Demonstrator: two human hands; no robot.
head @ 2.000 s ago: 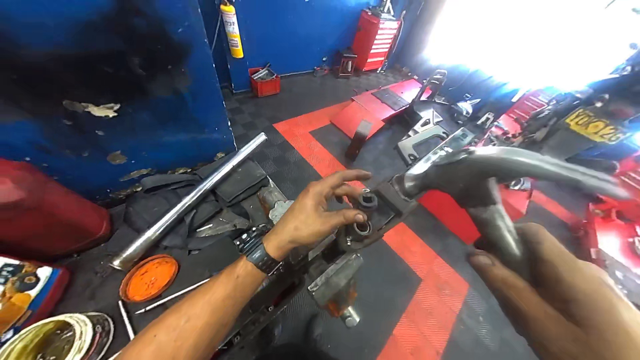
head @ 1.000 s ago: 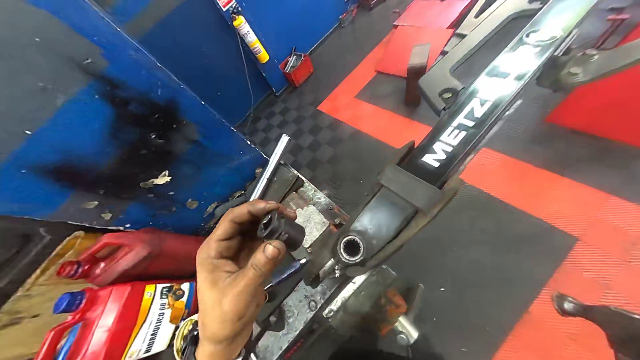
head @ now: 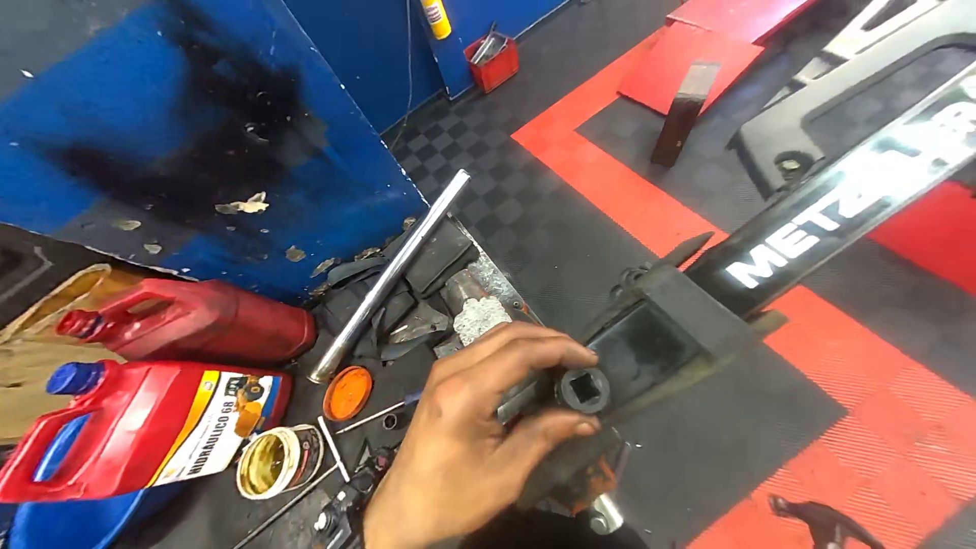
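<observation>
My left hand (head: 488, 419) holds a dark impact socket (head: 585, 389) between thumb and forefinger, its square drive hole facing up. The socket is at the near end of a black swingarm-like metal arm (head: 656, 343), which bears white lettering; whether it touches is hidden by the fingers. Beneath the hand, a vise-like fixture shows only partly, with a bright steel bolt or bar end (head: 606, 515) below. The dark head of a claw hammer (head: 827, 526) shows at the bottom right edge. My right hand is out of view.
A chrome tube (head: 393, 274) lies across the bench at left. Near it are an orange lid (head: 348, 393), an open tub (head: 280, 461), a T-handle tool (head: 333, 450) and red jugs (head: 206, 320). A red bin (head: 494, 65) stands by the blue wall.
The socket in my left hand has moved right, from beside the metal arm's round end to over it. Two seconds ago my right hand held the hammer in view; the view has since shifted greatly.
</observation>
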